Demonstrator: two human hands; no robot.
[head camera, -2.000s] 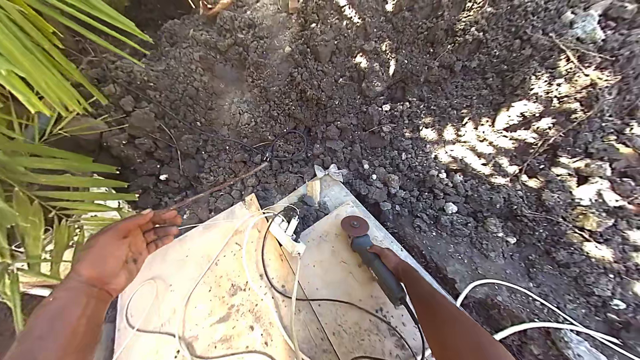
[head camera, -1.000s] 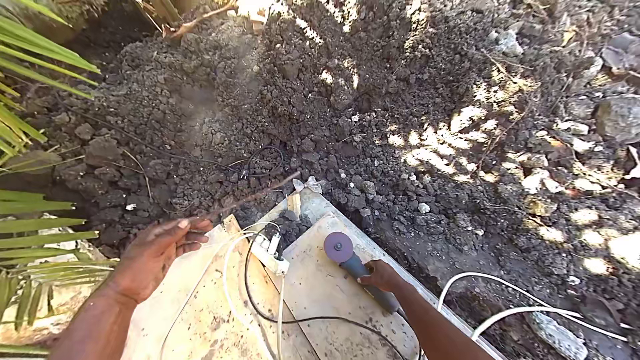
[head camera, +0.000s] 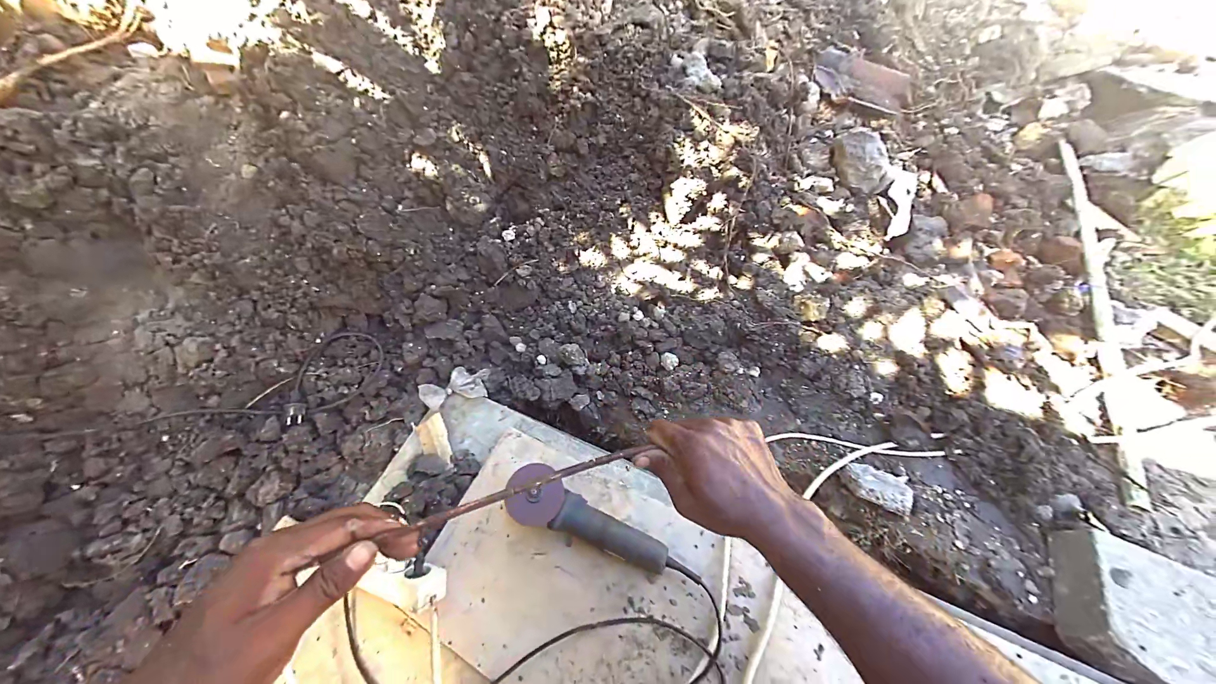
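Observation:
A thin rusty metal rod (head camera: 537, 484) runs between my hands, tilted up to the right. My left hand (head camera: 294, 570) grips its lower left part. My right hand (head camera: 717, 475) is closed round its upper right end. Behind and below the rod, an angle grinder (head camera: 613, 534) with a reddish-brown disc (head camera: 534, 495) lies on a pale board (head camera: 513, 608), touched by neither hand. Its black cord curls over the board. A white power strip (head camera: 404, 581) with a plug in it sits just right of my left hand.
Dark clods of soil (head camera: 380, 237) lie beyond the board. A loose black cord with a plug (head camera: 295, 412) rests on them at the left. White cables (head camera: 836, 465) cross at the right, near a concrete block (head camera: 1130, 598) and a pale stick (head camera: 1092, 256).
My right hand has let go of the grinder, which lies on the board, and now holds the rod. My left hand has moved in over the power strip. The view has shifted right.

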